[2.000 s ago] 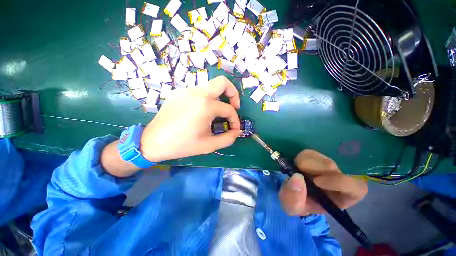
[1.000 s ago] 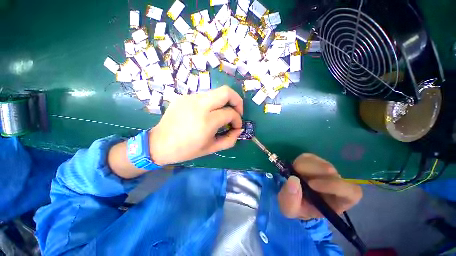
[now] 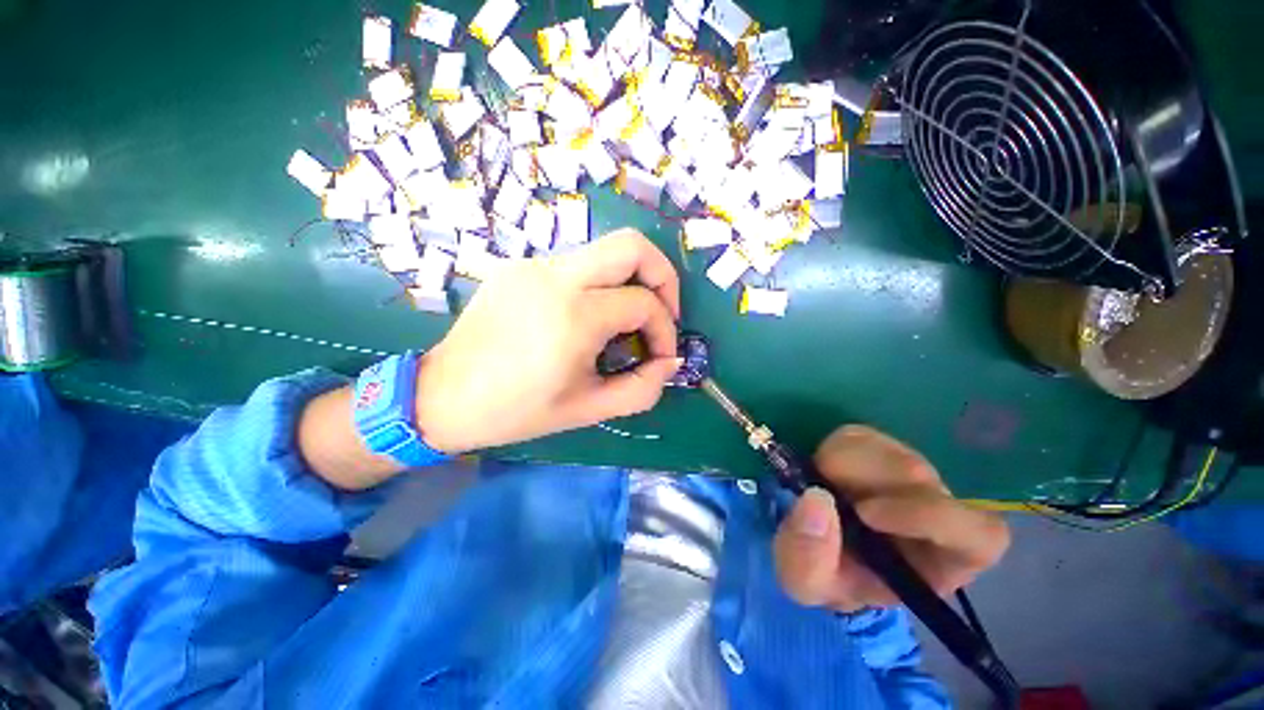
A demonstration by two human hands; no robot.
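Observation:
My left hand (image 3: 548,340), with a blue wrist strap (image 3: 391,408), pinches at the small dark device unit (image 3: 692,361) on the green bench. Its fingers hide part of the unit and whatever is between the fingertips. A dark and yellow part (image 3: 624,351) shows within the curl of the fingers. My right hand (image 3: 887,516) holds the black soldering iron (image 3: 887,552) like a pencil. The iron's thin metal tip is at the right edge of the unit's board; exact contact cannot be told.
A loose pile of white pouch cells (image 3: 568,132) lies beyond my left hand. A fume fan (image 3: 991,160) and tan tip cleaner pot (image 3: 1120,326) stand at right. A solder spool (image 3: 35,316) stands at left, with solder wire (image 3: 250,336) running toward my left hand.
The whole view has shifted slightly. Both hands and the iron keep nearly the same pose at the device unit.

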